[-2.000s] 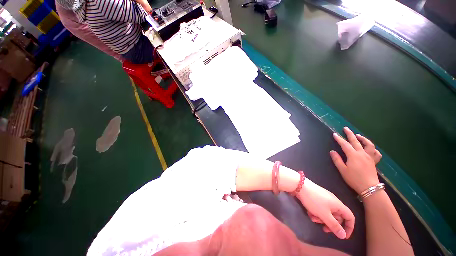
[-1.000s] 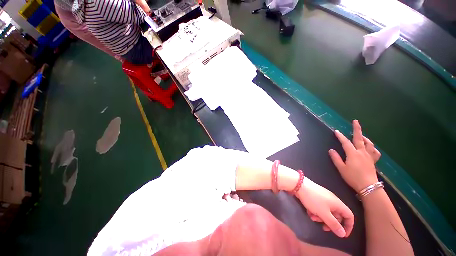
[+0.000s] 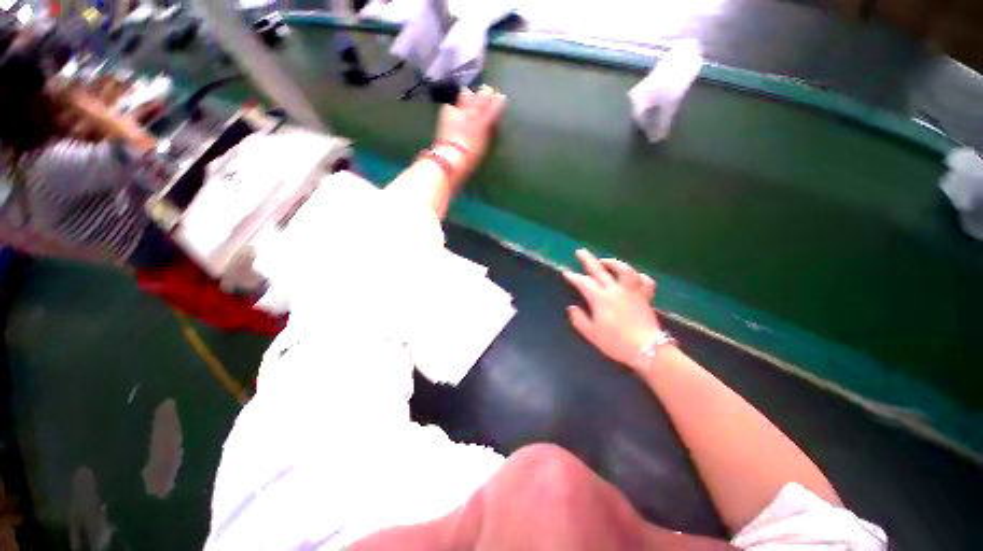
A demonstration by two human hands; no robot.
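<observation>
My left hand [image 3: 469, 124] is stretched out over the green conveyor belt [image 3: 561, 140]. Its fingers are at a black block [image 3: 443, 93], probably an adapter; blur hides whether they grip it. A wrapped white bundle [image 3: 464, 48] lies just beyond. Another black block [image 3: 350, 65] with a thin cord lies to the left. My right hand [image 3: 614, 312] rests palm down with fingers apart at the teal edge of the black bench top [image 3: 517, 387], holding nothing. A stack of white sheets [image 3: 458, 323] lies on the bench, partly hidden by my left sleeve.
A white bundle [image 3: 663, 92] lies at the belt's far side and another [image 3: 967, 188] at the right rim. The teal raised edge [image 3: 744, 328] runs between bench and belt. A pale box-like unit [image 3: 259, 188] stands left, beside a person in stripes and a red stool [image 3: 205, 301].
My view has turned. My left hand has moved from the bench out over the belt to a black block. My right hand stays at the bench edge.
</observation>
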